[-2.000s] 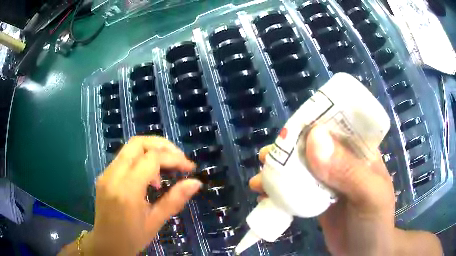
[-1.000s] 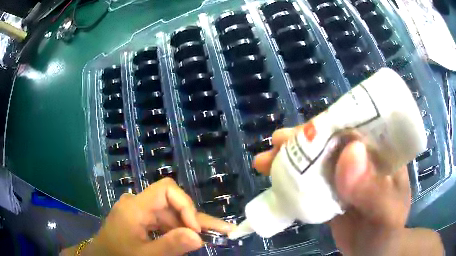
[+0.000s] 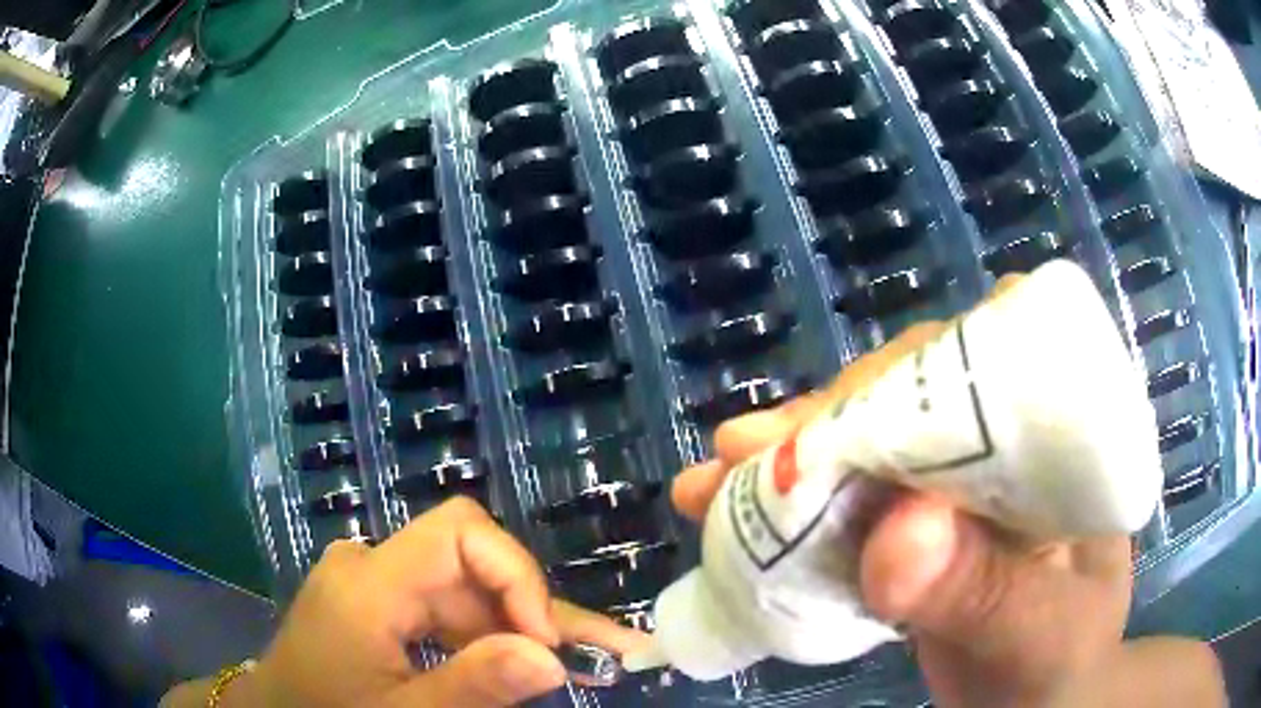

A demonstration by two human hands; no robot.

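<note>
My right hand (image 3: 954, 553) grips a white squeeze bottle (image 3: 885, 484) with a black-framed label and a red mark, tilted down to the left. Its nozzle (image 3: 645, 654) touches or nearly touches a small round unit (image 3: 592, 665) at the bottom centre. My left hand (image 3: 443, 609) holds that unit between thumb and fingers; most of it is hidden by the fingers. Below both hands lies a clear blister tray (image 3: 253, 374) with columns of dark round units (image 3: 544, 266) standing on edge with silver glints.
The green mat (image 3: 125, 318) shows at the left. A white paper (image 3: 1203, 83) lies at the upper right. A small silver item with a dark cable (image 3: 177, 69) is at the upper left. Something blue (image 3: 132, 548) shows at the lower left.
My left hand has moved down and now holds a round unit. The bottle first moved right, then came back slightly left and lower, with its nozzle at the unit.
</note>
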